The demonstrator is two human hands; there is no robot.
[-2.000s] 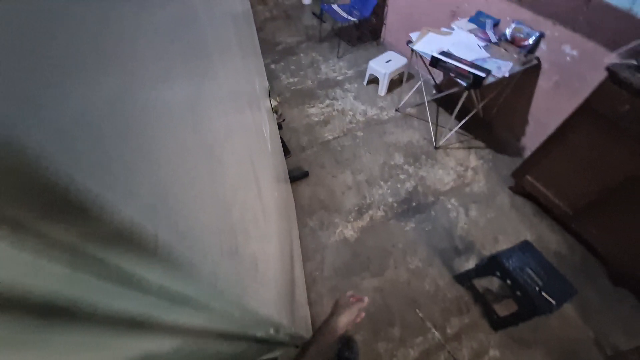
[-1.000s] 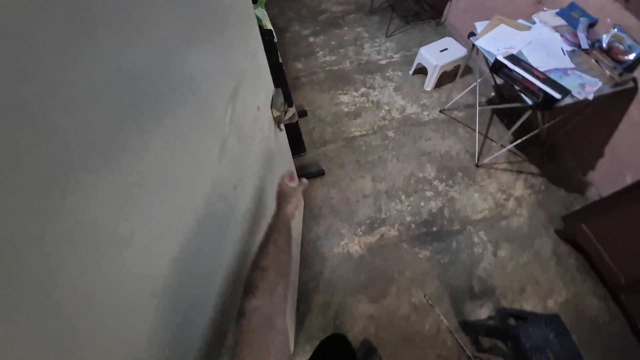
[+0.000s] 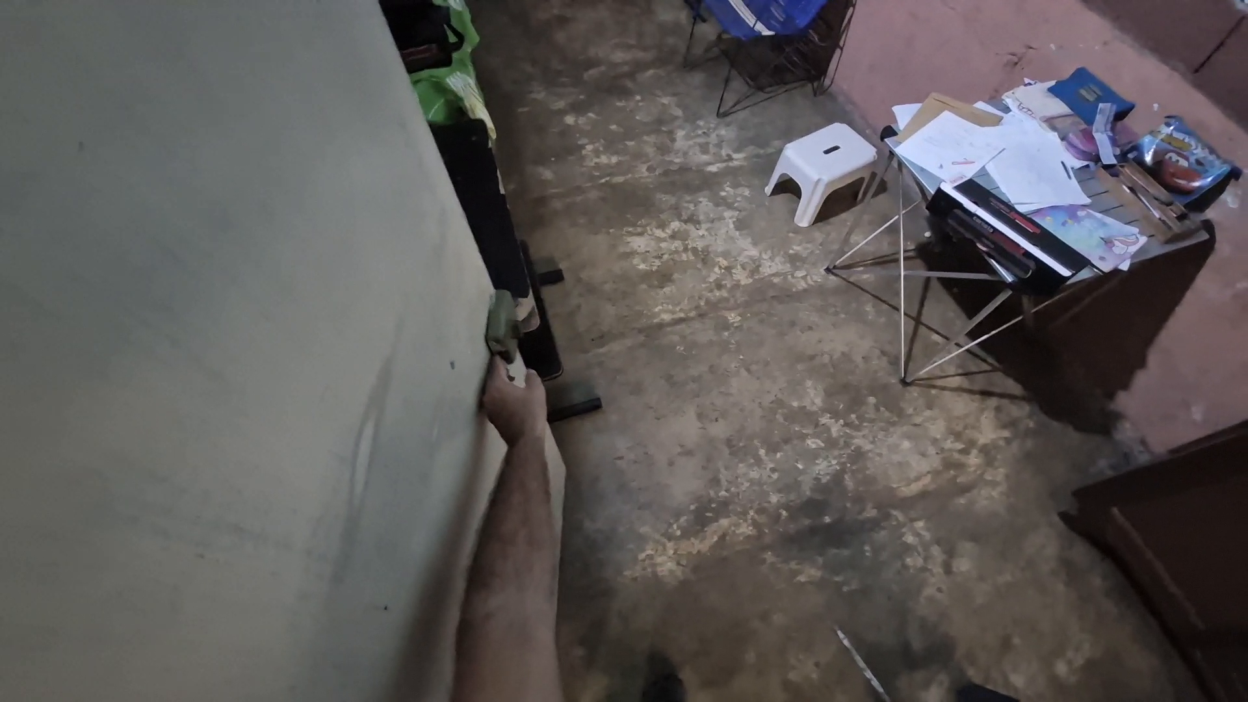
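A large pale sheet or panel (image 3: 244, 341) fills the left side. My left hand (image 3: 515, 405) reaches up from the bottom along its right edge, thumb and forefinger closed around a small pale piece. Just above the fingers, touching or nearly touching them, is a greenish fitting (image 3: 502, 322) at the same edge; its kind is unclear. The other fingers are partly hidden. My right hand is out of view. Beyond the edge stand a black flat object (image 3: 487, 210) and a green plastic bag (image 3: 453, 93).
Dark feet (image 3: 575, 405) of some object stick out onto the worn concrete floor (image 3: 741, 429). A white plastic stool (image 3: 829, 156) stands beside a folding table (image 3: 1175, 249) holding papers and pouches. Behind is a blue chair (image 3: 765, 15); brown furniture (image 3: 1180, 546) stands at right. A thin stick (image 3: 858, 663) lies low.
My left hand has moved forward along the panel's edge to the greenish fitting, which stood ahead of it one second ago. The fingers have closed there. The view has shifted.
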